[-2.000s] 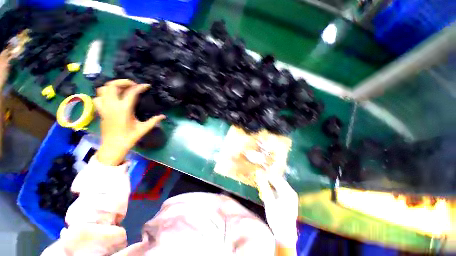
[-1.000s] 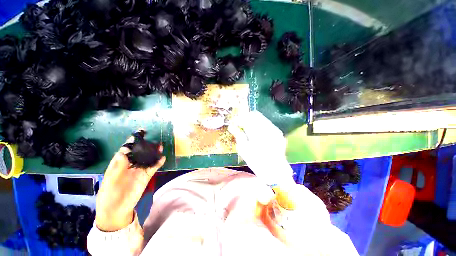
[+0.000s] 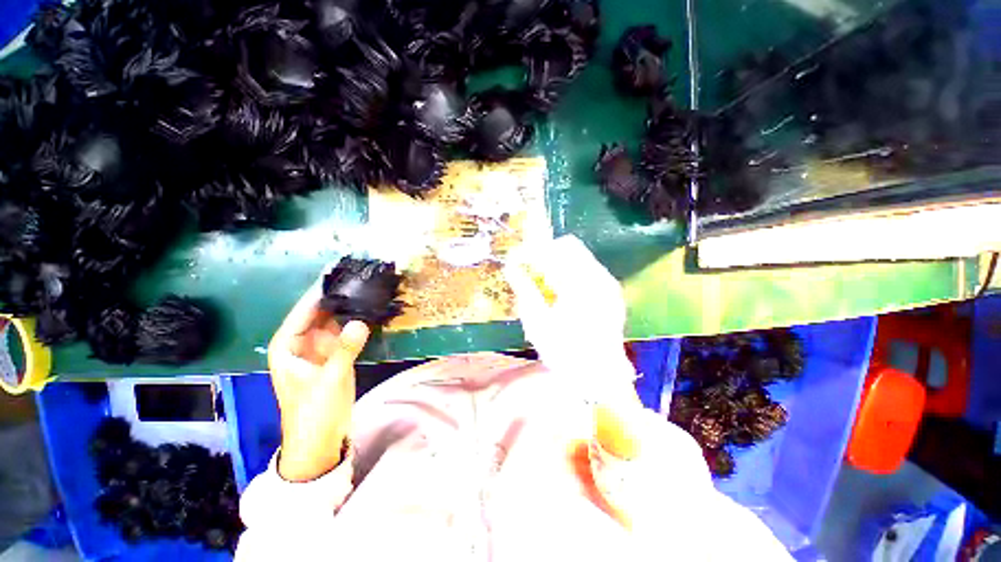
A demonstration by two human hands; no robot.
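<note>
My left hand (image 3: pixel 315 368) is bare and holds a black flower head (image 3: pixel 363 290) between thumb and fingers, at the left edge of the tan glue board (image 3: pixel 467 203). My right hand (image 3: pixel 571 302), in a white glove with yellow fingertips, is over the board's right edge, fingers bent in beside the white glue (image 3: pixel 474 247). Glare on the glove hides whether it holds a thin tool.
A large heap of black flower heads (image 3: pixel 252 99) covers the table's upper left. A few pieces lie beside the dark clear cover (image 3: pixel 856 110) at right. Yellow tape roll (image 3: pixel 24 353) at the left edge. Blue bins (image 3: pixel 818 428) with dark pieces below; red plastic item (image 3: pixel 887 420) at right.
The view has swung right and down from the far-left table. My left hand was empty, then took hold of a flower head, and has moved it right, to the board's edge.
</note>
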